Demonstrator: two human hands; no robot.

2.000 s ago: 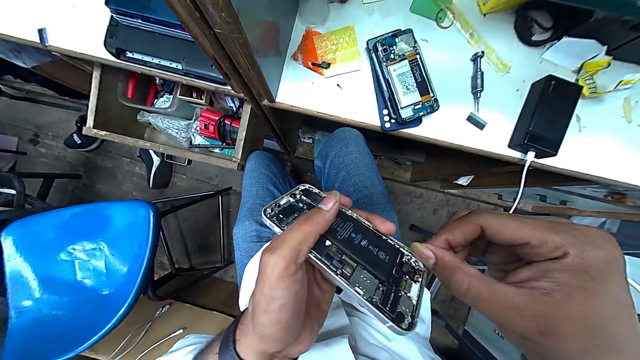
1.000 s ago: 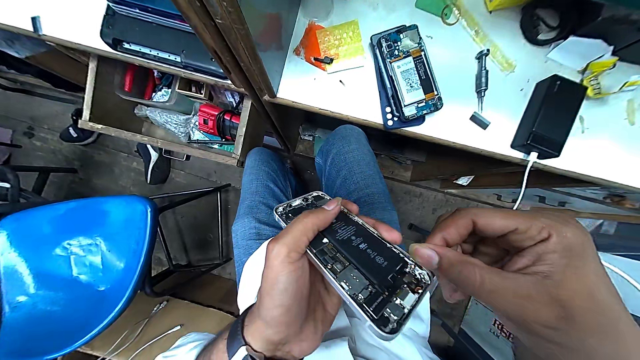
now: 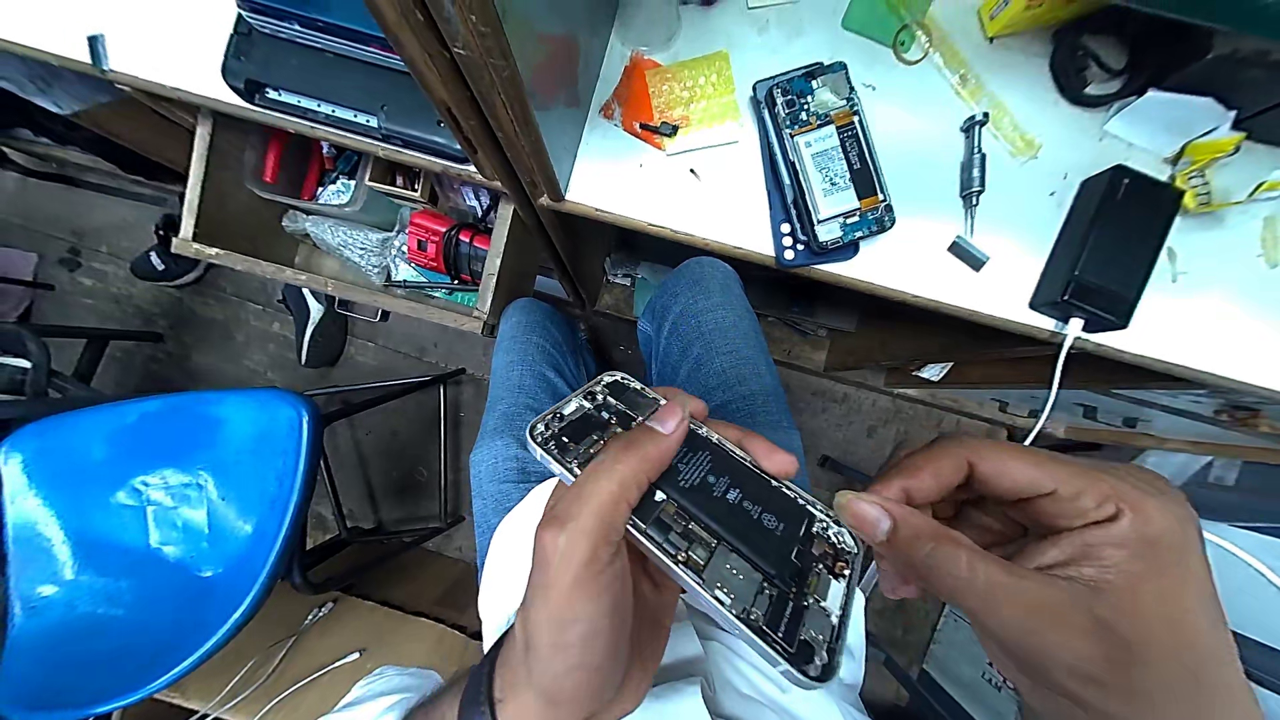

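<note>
An opened smartphone with a silver frame [image 3: 720, 590] lies in my left hand [image 3: 610, 550], its battery and circuit boards exposed. My left thumb rests over the upper edge and the fingers wrap behind the frame. At the phone's lower right corner, the thumb and forefinger of my right hand [image 3: 1020, 550] are pinched together at the frame's edge. Whether anything small is between these fingertips cannot be made out. The black battery [image 3: 740, 505] sits along the middle of the phone, with a metal-shielded board beside it.
On the white bench [image 3: 690, 195] lie another opened phone [image 3: 830, 160], a precision screwdriver-like tool [image 3: 972, 185], a black power adapter [image 3: 1107, 245] with a white cable and a yellow sheet [image 3: 695, 100]. An open drawer [image 3: 320, 275] with tools and a blue chair [image 3: 150, 540] are at left.
The phone has tilted a little in my left hand since the earliest frame. My right hand stays pinched by its corner, with only small finger movement.
</note>
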